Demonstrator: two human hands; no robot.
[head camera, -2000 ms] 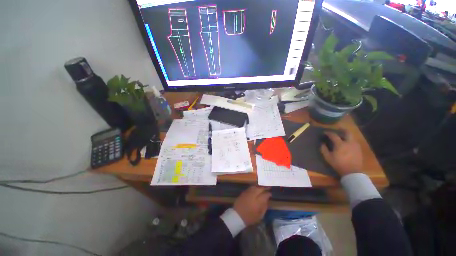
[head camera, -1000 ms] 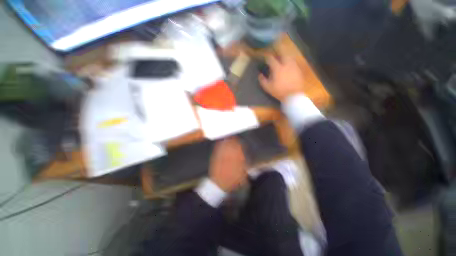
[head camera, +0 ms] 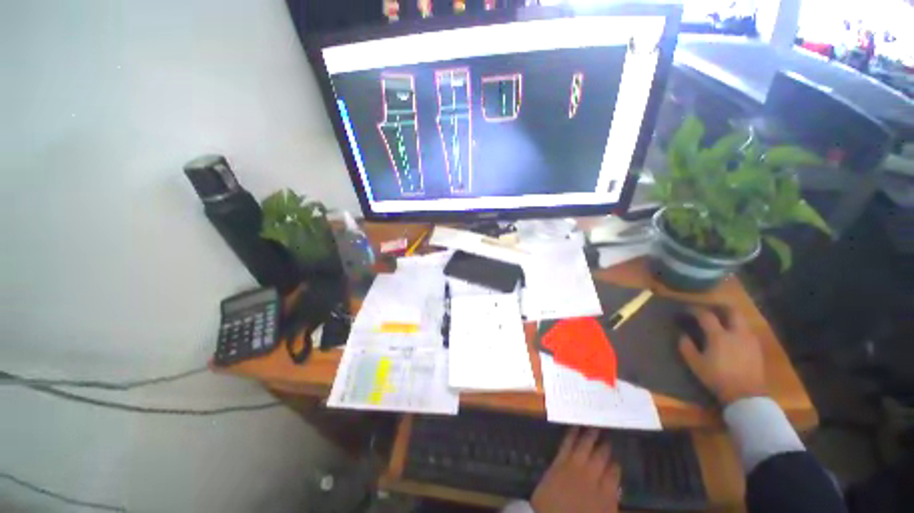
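Observation:
My right hand lies over a dark computer mouse on the dark grey mouse pad at the right of the desk. My left hand rests, fingers apart, on the black keyboard on the pull-out tray below the desktop; its lower part is cut by the bottom edge. The monitor shows two long trouser-leg outlines and smaller pieces on black.
A red-orange piece and a pale yellow cutter lie by the mat. Highlighted sheet, notes and smartphone are at centre. Calculator and black bottle stand left, potted plant right.
The view swung down and right, then back up to the monitor. More of the keyboard tray shows, and my left hand is now over the keys. My right hand has stayed on the mouse.

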